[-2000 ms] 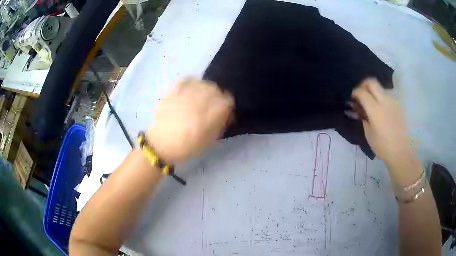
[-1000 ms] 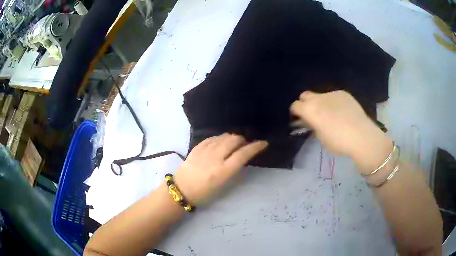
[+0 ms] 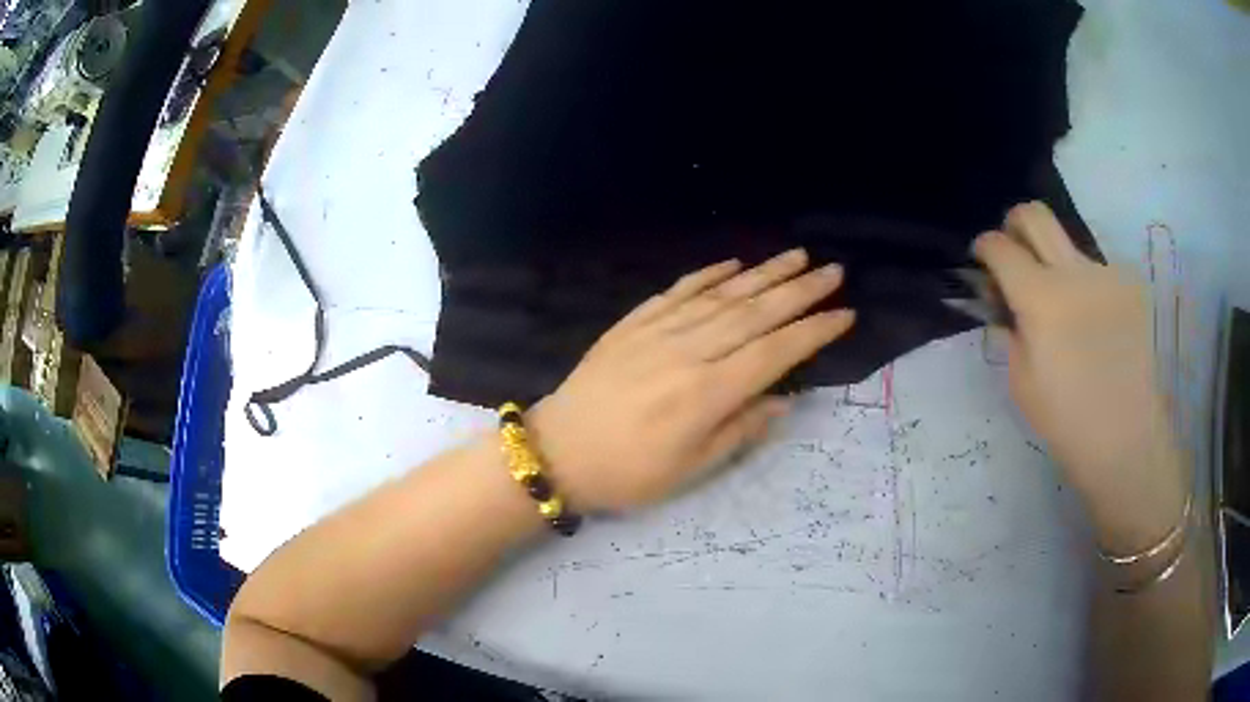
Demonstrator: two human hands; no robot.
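Observation:
A large black cut garment panel [image 3: 768,151] lies on the white table cover [image 3: 713,603]. My left hand [image 3: 699,370] lies flat on the panel's lower edge, fingers apart, gripping nothing. My right hand [image 3: 1062,309] is at the panel's right edge, fingers curled around small silver pointed blades, likely thread snips [image 3: 976,299]. Whether it also pinches the fabric cannot be told. A narrow black tape [image 3: 315,329] trails over the cover left of the panel, with a small loop, and meets the panel's lower left edge.
A blue plastic basket [image 3: 203,453] stands at the table's left edge. A long dark padded roll [image 3: 110,178] is at upper left, near a sewing machine. Red and dark guide marks are drawn on the cover. A dark object [image 3: 1236,466] is at the right edge.
The panel now lies further left and nearer in view. My left hand has moved right and flattened on its lower edge. My right hand has moved right with the silver blades.

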